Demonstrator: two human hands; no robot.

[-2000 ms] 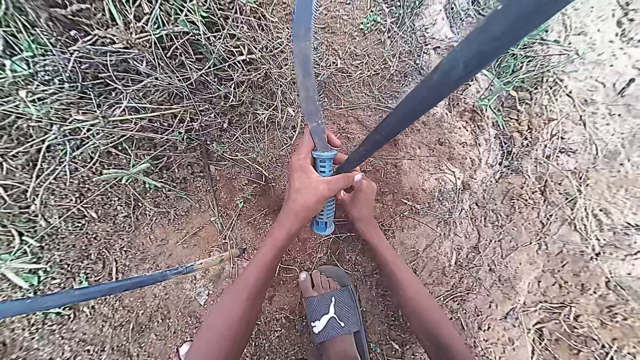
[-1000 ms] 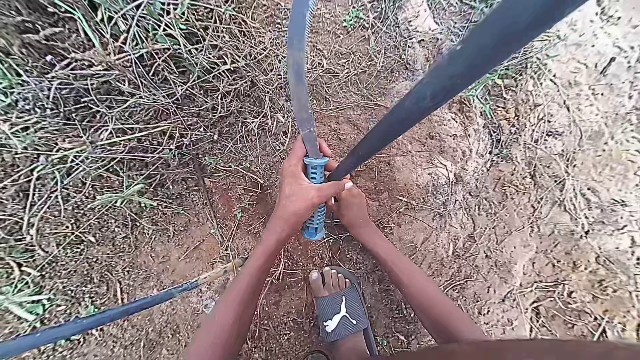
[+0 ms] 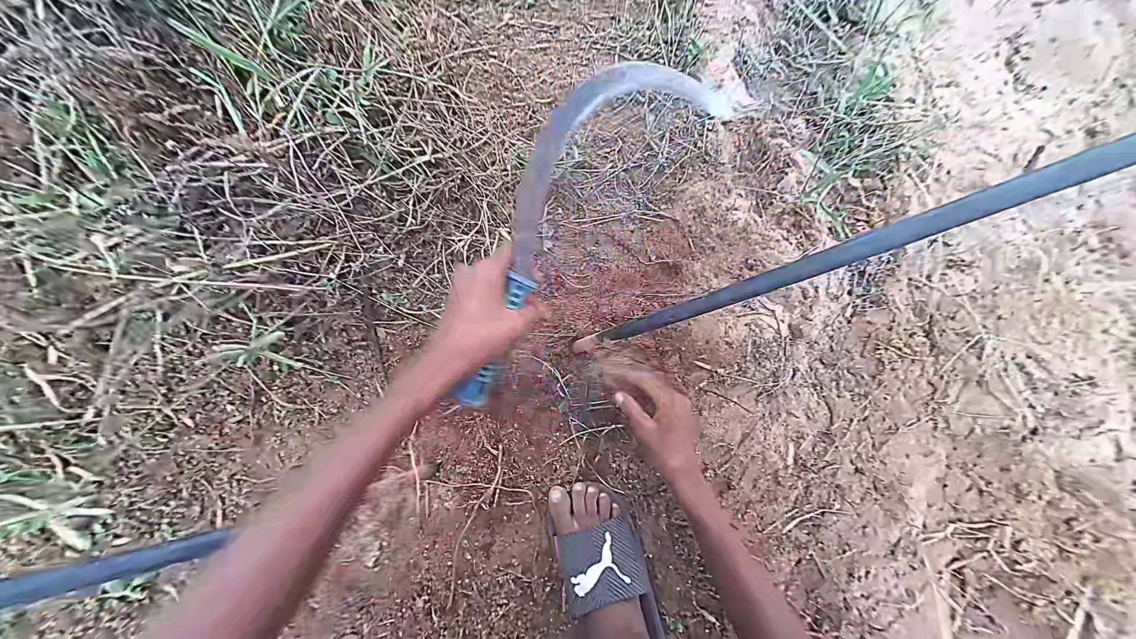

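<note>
My left hand (image 3: 488, 311) is closed around the blue handle of a sickle (image 3: 543, 169), whose curved metal blade rises and hooks over to the right. The lower end of the handle shows below my palm. My right hand (image 3: 655, 413) is partly blurred, with its fingers curled above the soil; whether it holds anything thin I cannot tell. Just above it lies the near end of a black pipe (image 3: 799, 271), with a short light-brown tip, and the pipe runs off to the right edge.
A foot in a dark Puma slide sandal (image 3: 603, 568) stands on the soil below my hands. Another black pipe (image 3: 115, 566) enters at the lower left, partly behind my left forearm. Dry and green grass (image 3: 222, 177) covers the upper left; paler ground lies at the right.
My hands were together at the sickle handle and the pipe's end; now they are apart. The sickle has moved left and its whole hook shows. The pipe has swung lower, away from my hands.
</note>
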